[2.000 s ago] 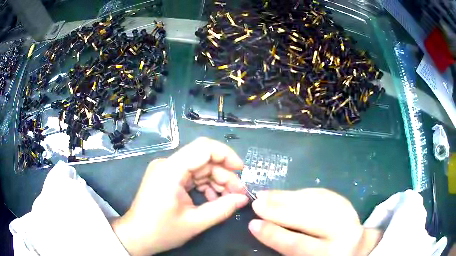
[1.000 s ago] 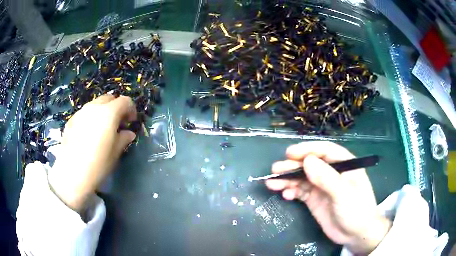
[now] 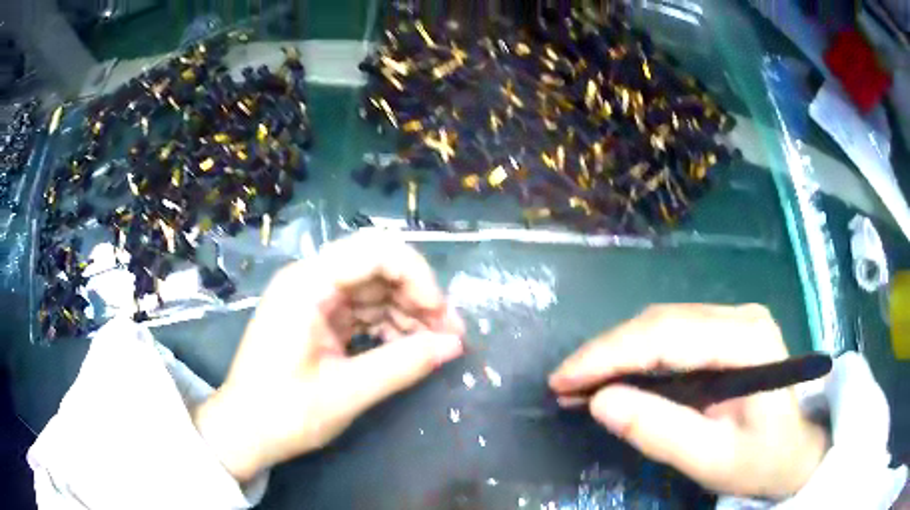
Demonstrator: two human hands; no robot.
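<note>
My left hand (image 3: 329,349) is curled in front of the left tray (image 3: 215,311), thumb and fingertips together. A small black part (image 3: 362,342) shows inside its curled fingers; the tips are blurred. My right hand (image 3: 698,398) holds the slim black tweezers (image 3: 768,377), their rear end pointing right and their fine tip blurred to the left, apart from my left hand. Small whitish pads (image 3: 491,377) lie on the green mat between my hands. A shiny, grid-like pad sheet (image 3: 504,289) lies behind them.
The right tray (image 3: 479,237), behind my hands, is heaped with black-and-gold parts (image 3: 559,120). The left tray holds more. At right are a clear ridged strip (image 3: 813,269), papers, a red item (image 3: 856,70) and a yellow item (image 3: 901,314). Another shiny patch (image 3: 599,493) is at the bottom edge.
My left hand has moved from the left tray back to the middle, with a dark part in its fingers. My right hand has moved right and slightly down with the tweezers.
</note>
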